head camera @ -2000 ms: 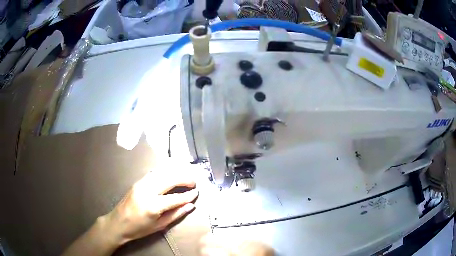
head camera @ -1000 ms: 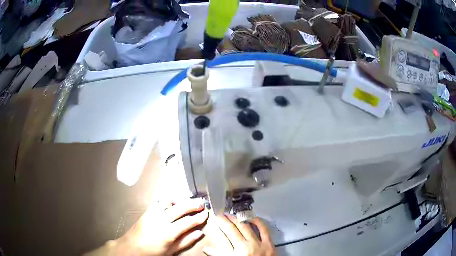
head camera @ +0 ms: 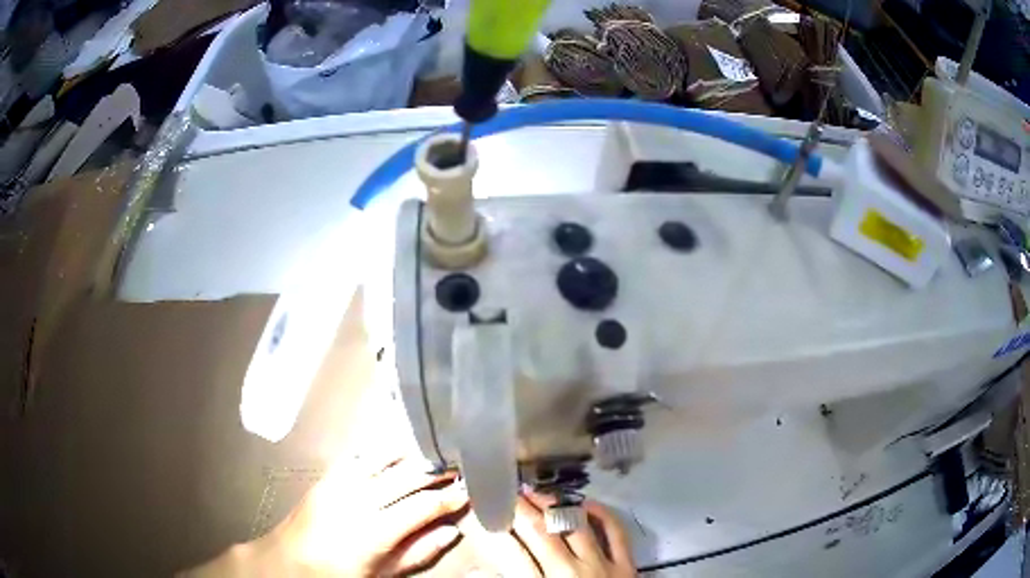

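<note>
The off-white sewing machine head (head camera: 723, 327) fills the middle and right. A brown garment panel (head camera: 147, 418) lies on the table at its left, with a faint stitched outline near my left wrist. My left hand (head camera: 361, 525) lies flat on the cloth left of the needle area, overexposed by the lamp (head camera: 296, 361). My right hand (head camera: 576, 542) is at the bottom edge, partly cut off, its fingers around the lower small knurled knob (head camera: 565, 518). The take-up lever guard (head camera: 483, 418) hides the needle and presser foot. Whether my fingers grip cloth cannot be told.
A neon yellow-green tool (head camera: 503, 40) with a black tip hangs over the cream post (head camera: 450, 209). A blue tube (head camera: 633, 110) runs behind the head. Tied brown bundles (head camera: 644, 51), a white box (head camera: 892, 220) and the control panel (head camera: 985, 152) are behind. A film-edged brown stack (head camera: 68, 243) is left.
My right hand has come from the blurred bottom edge to the knob beside the needle area. My left hand has moved slightly closer to the needle. The camera view has shifted.
</note>
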